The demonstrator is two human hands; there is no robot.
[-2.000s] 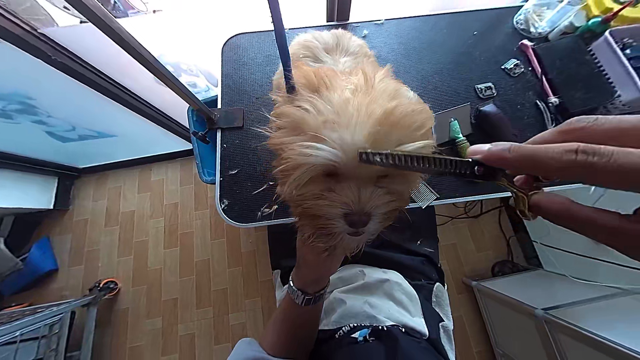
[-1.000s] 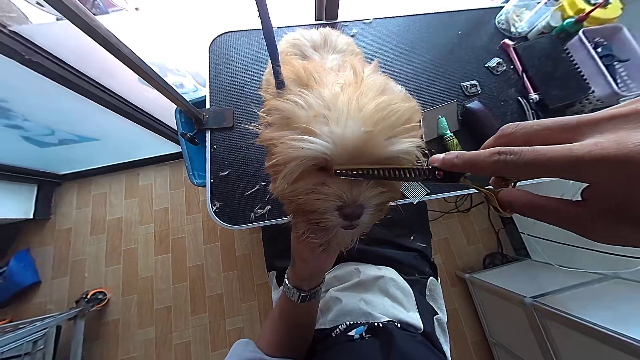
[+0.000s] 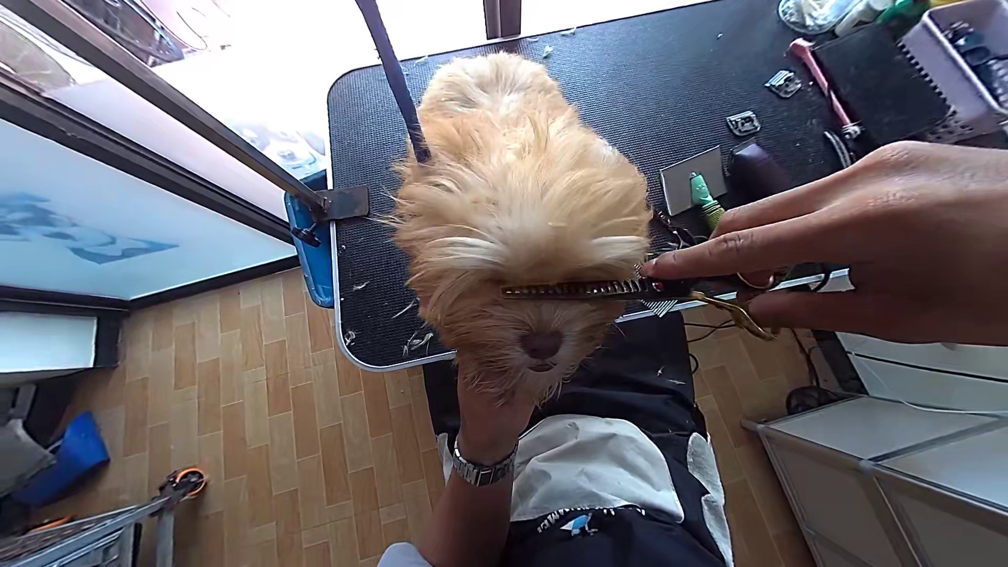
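A fluffy tan dog (image 3: 528, 197) is on the black grooming table (image 3: 669, 71), its face toward me. My left hand (image 3: 492, 409), with a metal watch on the wrist, is under the dog's chin; its fingers are hidden by fur. From the right, my right hand (image 3: 866, 244) holds thinning shears (image 3: 575, 290) by their gold-coloured handles. The toothed blade lies level across the fur at the dog's eyes, just above the nose. A dark grooming loop (image 3: 398, 87) comes down to the fur beside the dog's neck.
Clipper blades (image 3: 743, 123), a green-tipped tool (image 3: 701, 191), a dark pink-handled tool (image 3: 823, 79) and a lilac basket (image 3: 945, 31) sit at the table's right. A metal post clamp (image 3: 346, 203) grips the left edge. White cabinets (image 3: 890, 449) stand lower right; a metal frame on wheels (image 3: 142, 512) lower left.
The shears have gone from a slant above the dog's eyes to lying level across the eye fur. My left hand stays under the chin. The view has shifted slightly.
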